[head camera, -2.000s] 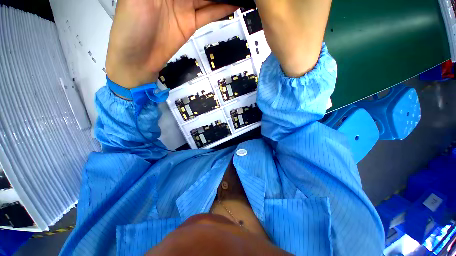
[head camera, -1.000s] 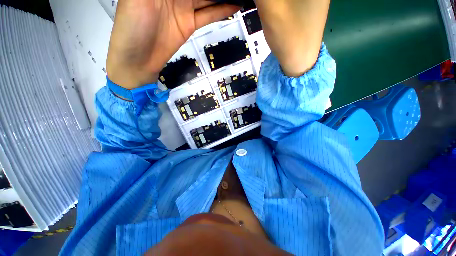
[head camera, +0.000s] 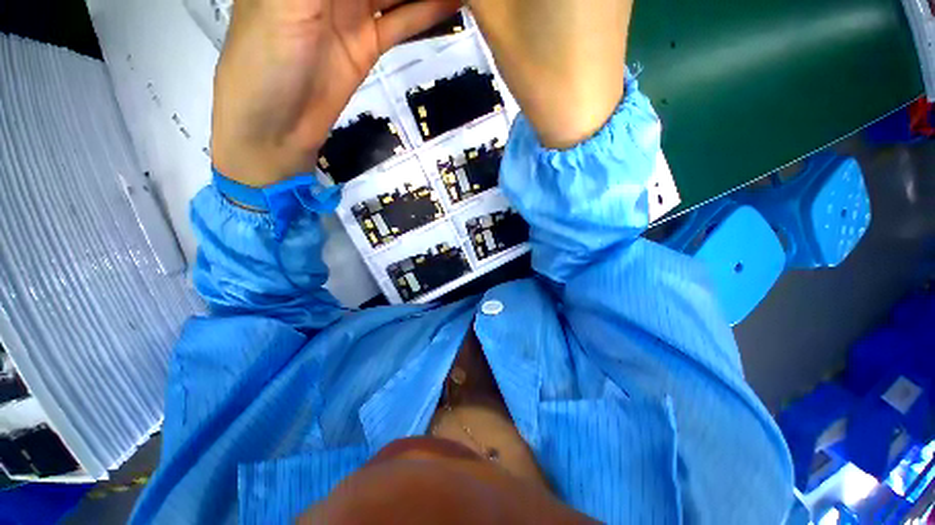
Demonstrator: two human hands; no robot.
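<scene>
My left hand (head camera: pixel 308 72) is at the top left, palm showing, with its fingertips cut off by the top edge; whether it holds anything is hidden. My right forearm (head camera: pixel 559 72) reaches up past the top edge, and my right hand is out of the picture. Between and below the arms lies a white compartment tray (head camera: pixel 420 167). Its two columns of pockets hold dark circuit boards, one per pocket. A mostly black board (head camera: pixel 454 101) lies in an upper pocket, and boards with gold and silver parts (head camera: pixel 398 215) lie in lower ones.
A tall stack of white trays (head camera: pixel 77 226) stands at the far left, with boards at its lower end. A large white sheet or tray (head camera: pixel 154 92) lies beside it. Green matting (head camera: pixel 769 92) is at the right. Blue stools (head camera: pixel 738 261) and blue bins (head camera: pixel 856 410) stand on the floor.
My right forearm has moved left, and my left hand has shifted slightly left and up. The dark thing between the hands at the top edge no longer shows.
</scene>
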